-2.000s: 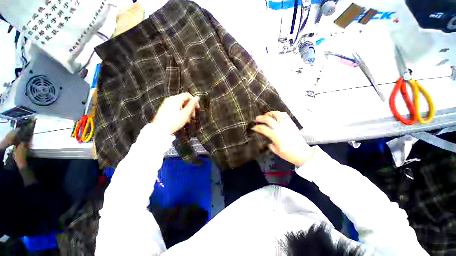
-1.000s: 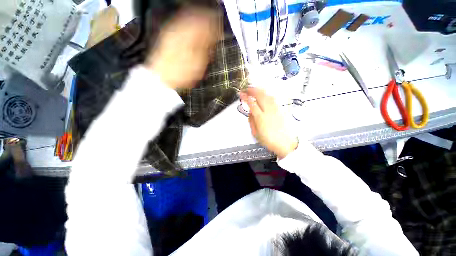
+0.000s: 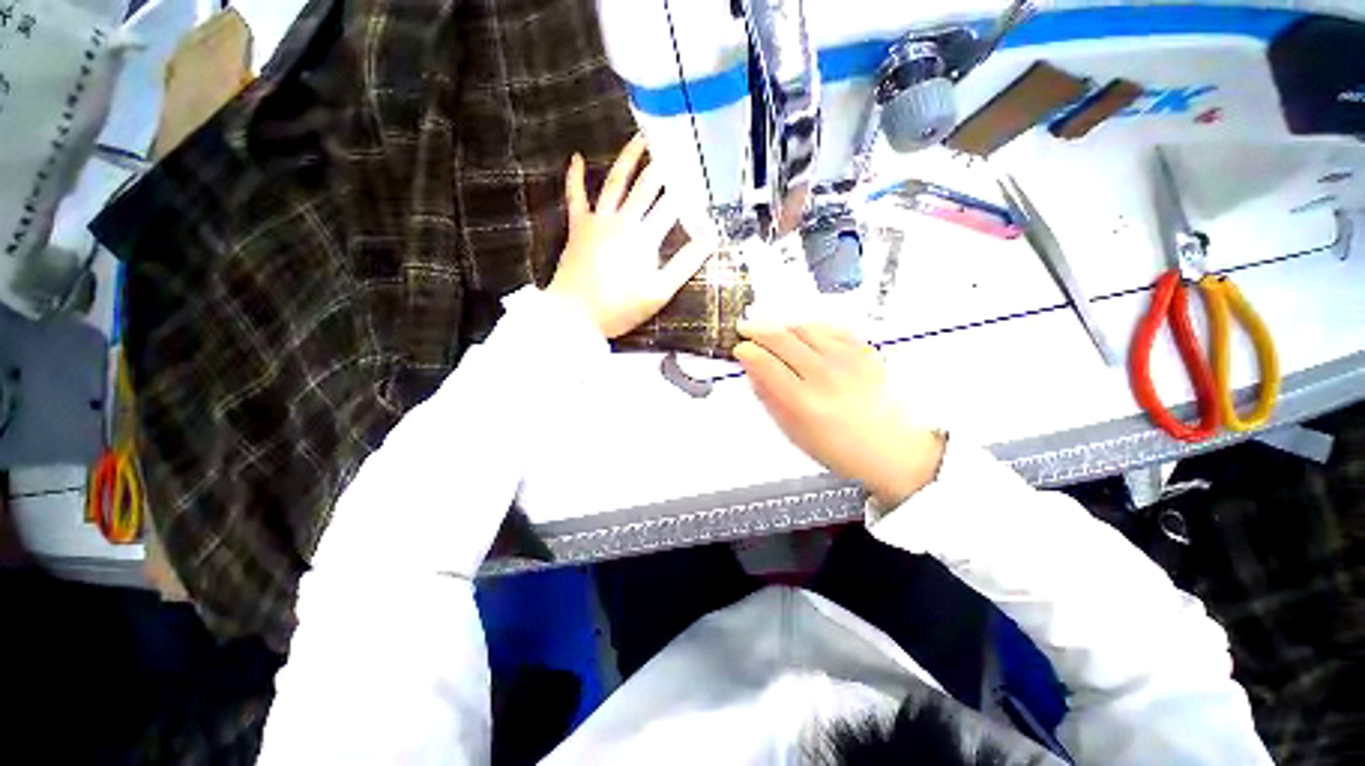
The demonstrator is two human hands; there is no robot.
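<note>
The dark plaid garment [image 3: 404, 180] covers the left of the white table. Its narrow end [image 3: 701, 307] lies by the lit needle and presser foot area [image 3: 756, 225] of the sewing machine. My left hand [image 3: 617, 255] lies flat on the cloth just left of the needle, fingers spread, holding nothing. My right hand [image 3: 831, 392] has its fingertips at the near right corner of the narrow end, thumb side hidden. Whether it pinches the cloth or only rests on it is hard to see.
Scissors with red and yellow loops [image 3: 1201, 352], silver tweezers [image 3: 1060, 267] and small blue and pink snips [image 3: 951, 207] lie right of the needle. Brown card scraps [image 3: 1023, 108] lie on the machine bed. Other orange-handled scissors [image 3: 114, 497] are far left. A plaid heap [image 3: 1287, 554] is below right.
The garment has moved left and its narrow end now lies at the needle. My left hand has come down onto the cloth. My right hand has moved slightly right and down, to the cloth's corner.
</note>
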